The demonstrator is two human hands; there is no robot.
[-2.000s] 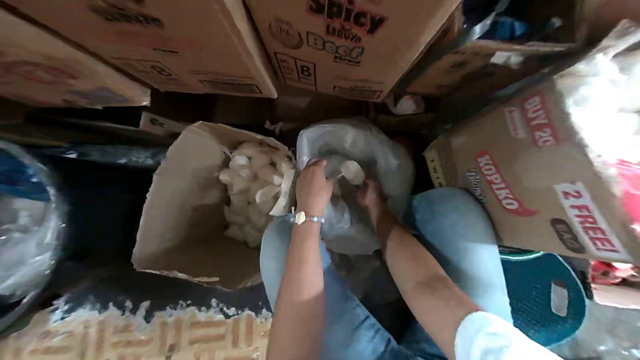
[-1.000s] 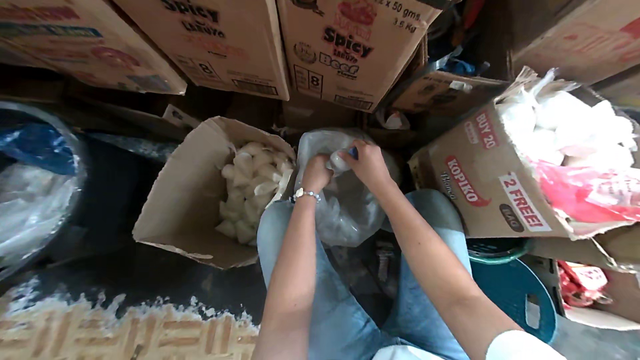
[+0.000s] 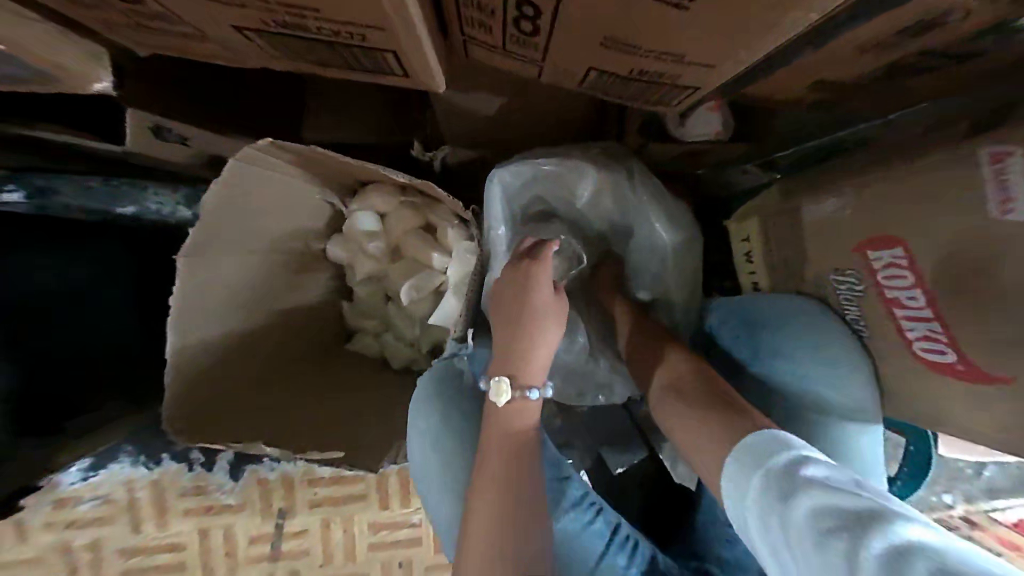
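My left hand [image 3: 528, 308], with a beaded bracelet at the wrist, pinches a small clear plastic bag [image 3: 570, 260] over the mouth of a large translucent plastic sack [image 3: 664, 216]. Inside that sack reaches my right hand [image 3: 610, 280]; its fingers are in shadow, so what they hold is hidden. The sack stands between my knees. Just left of it, an open cardboard box [image 3: 248, 320] holds many small knotted plastic bags of pale contents [image 3: 400, 264], heaped toward its right side.
Large printed cartons [image 3: 624, 48] stand along the far side. A Kopiko carton [image 3: 944, 320] is beside my right knee, with part of a teal plastic basket [image 3: 912, 460] below it. Patterned flooring [image 3: 240, 520] with a ragged edge lies at the lower left.
My right hand has gone down into the sack from above its mouth, where it was near my left hand a second ago. The view has moved closer to the sack.
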